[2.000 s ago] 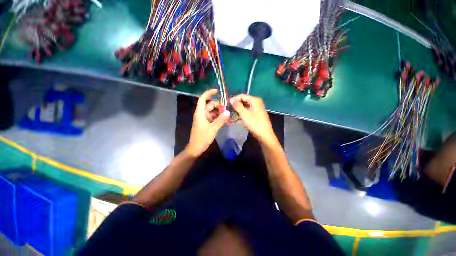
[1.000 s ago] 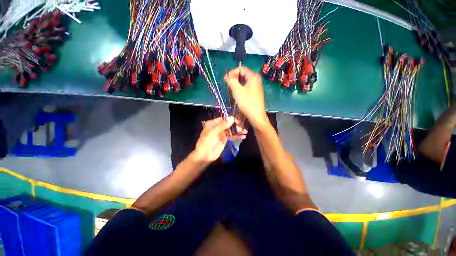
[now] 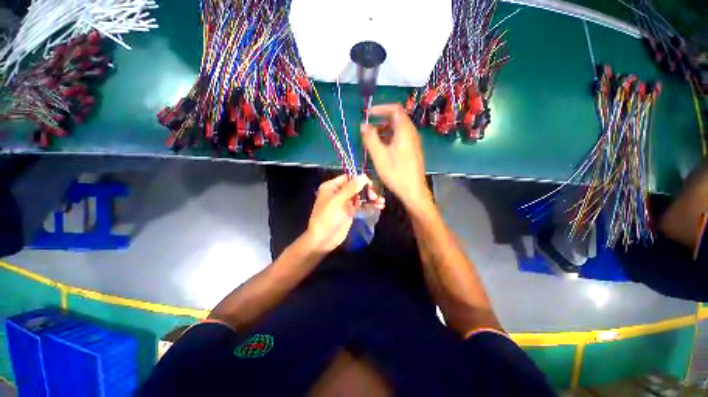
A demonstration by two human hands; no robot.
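Observation:
My left hand point(image 3: 336, 209) holds a small connector housing point(image 3: 362, 195) over my lap, mostly hidden by the fingers. Several thin lead wires point(image 3: 338, 139) in white, blue and red fan up from it toward the bench. My right hand point(image 3: 394, 153) is raised above and right of it, in front of the white box. A thin reddish wire point(image 3: 365, 155) runs up from the left fingers beside the right hand. The right fingertips are blurred, and whether they pinch this wire cannot be told.
The white box point(image 3: 373, 23) has a black round outlet point(image 3: 368, 54). Harness piles lie left point(image 3: 256, 93) and right point(image 3: 462, 97) of it. White sleeved harnesses point(image 3: 85, 19) lie far left. Another harness bundle point(image 3: 625, 155) and a person's arm point(image 3: 687, 217) are at the right.
From two seconds ago, my right hand has moved up and away from my left hand, which sits lower in the picture. Since one second ago, the right hand has shifted slightly right.

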